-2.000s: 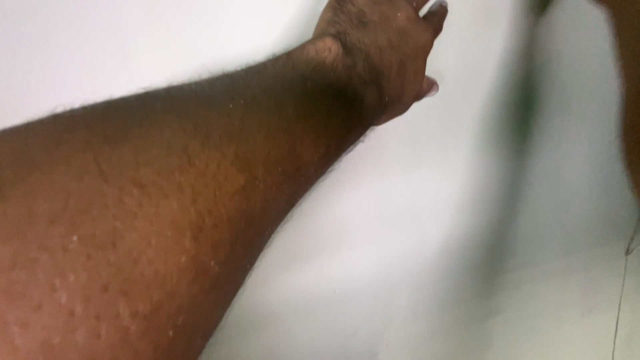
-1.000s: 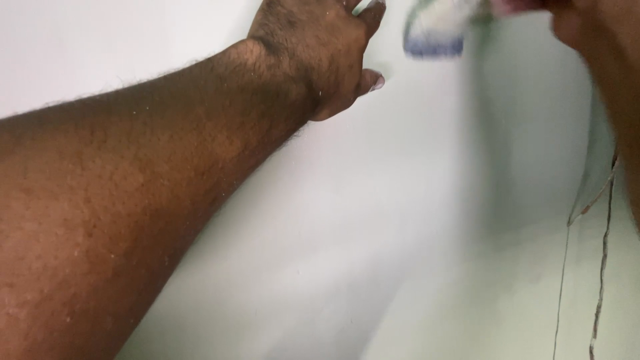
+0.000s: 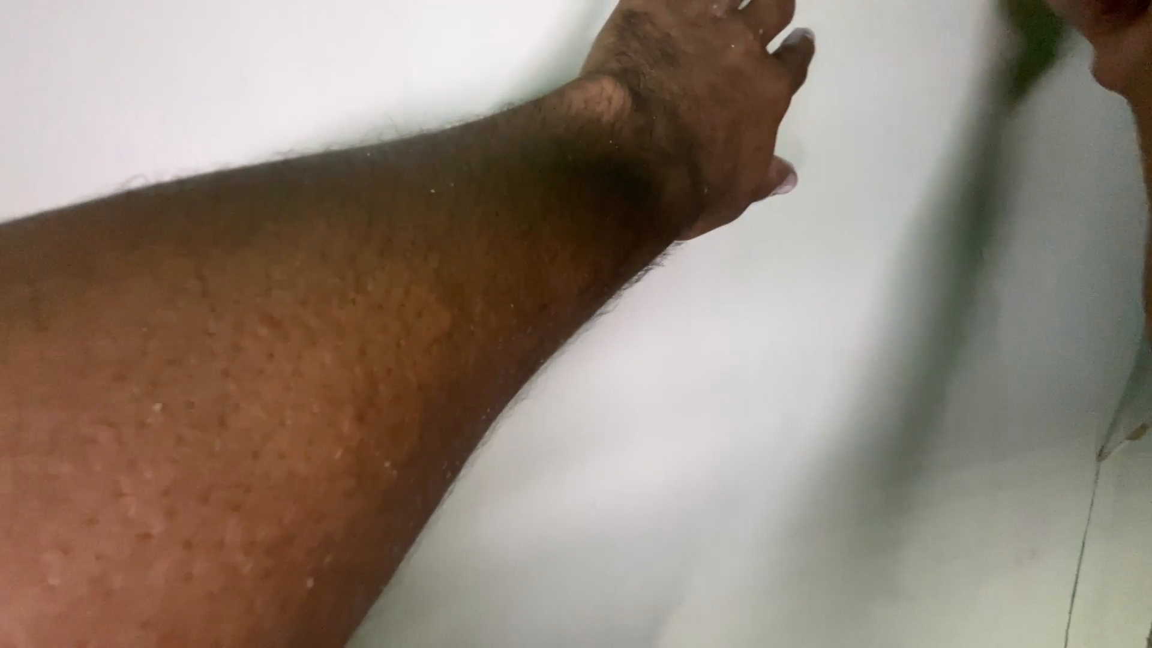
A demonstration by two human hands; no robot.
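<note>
My left hand [image 3: 711, 108] rests on or close against a smooth white surface [image 3: 765, 360], which looks like a wall. Its fingers are apart, some cut off by the top edge, and nothing shows in it. The bare forearm reaches up to it from the lower left. Only a small part of my right hand [image 3: 1111, 40] shows in the top right corner, to the right of the left hand. Its fingers are out of view, so whether it holds something cannot be told. A blurred dark green patch lies just beside it.
Long soft shadows run down the white surface below my right hand. At the lower right a thin crack or seam [image 3: 1084, 540] runs up the surface to a small chipped spot [image 3: 1137, 433].
One second ago a blurred white and blue thing showed at my right hand; it is out of view now. The right hand has moved up and away from there. The view has shifted somewhat.
</note>
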